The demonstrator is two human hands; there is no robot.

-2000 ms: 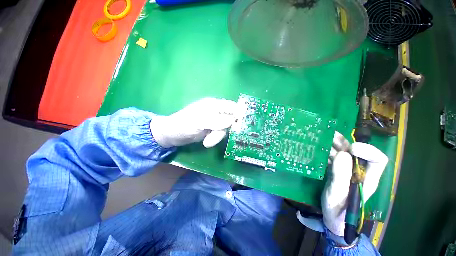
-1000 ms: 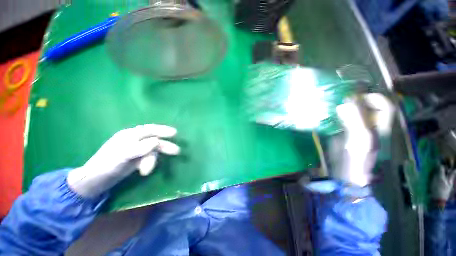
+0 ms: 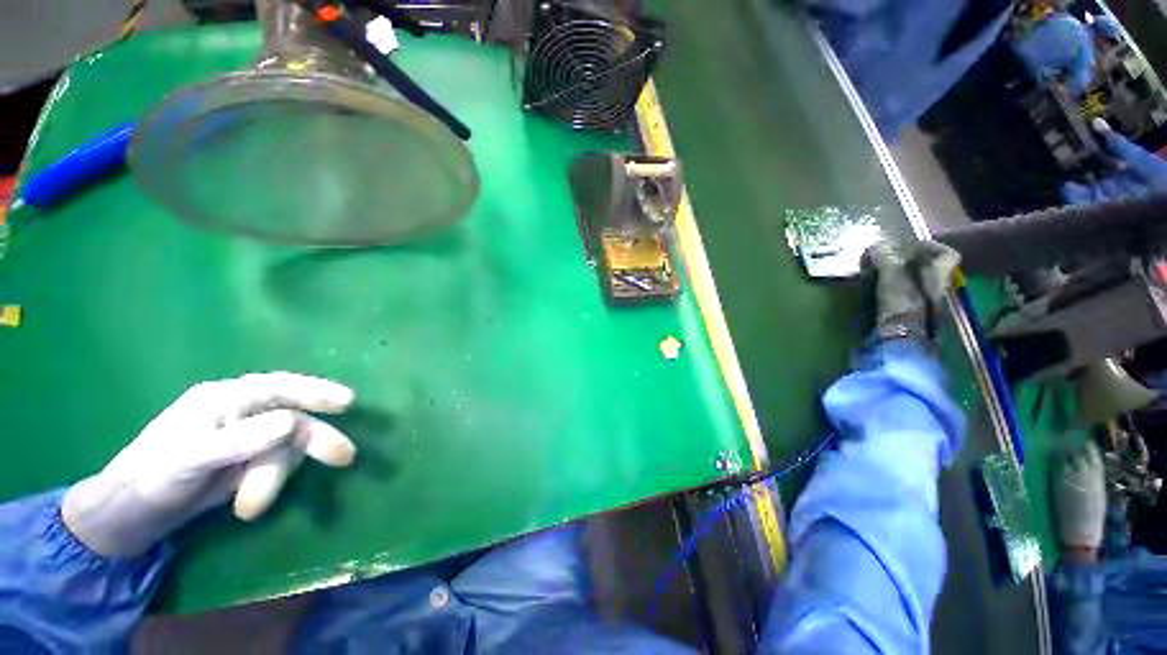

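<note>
My right hand (image 3: 911, 284), in a white glove that looks grey here, is stretched far out over the dark green conveyor. Its fingertips are at the right edge of a green circuit board (image 3: 838, 243), which shines white and lies flat on or just above the belt. A small yellowish spot shows beside the hand; whether the iron is in it I cannot tell. My left hand (image 3: 224, 448), in a white glove, rests empty over the green mat (image 3: 486, 422), fingers apart. The iron stand (image 3: 640, 230) with its yellow-brown sponge is at the mat's right edge, with no iron in it.
A translucent cone hood (image 3: 307, 166) hangs over the mat's upper left. A black fan (image 3: 589, 64) stands behind the iron stand. A blue tube (image 3: 79, 166) lies at far left. Another board (image 3: 1011, 518) is lower on the conveyor. Another person's gloved hand (image 3: 1085, 499) shows at right.
My right hand has carried the board from over the mat to the conveyor. My left hand has let go of the board and come down left. The view has swung right.
</note>
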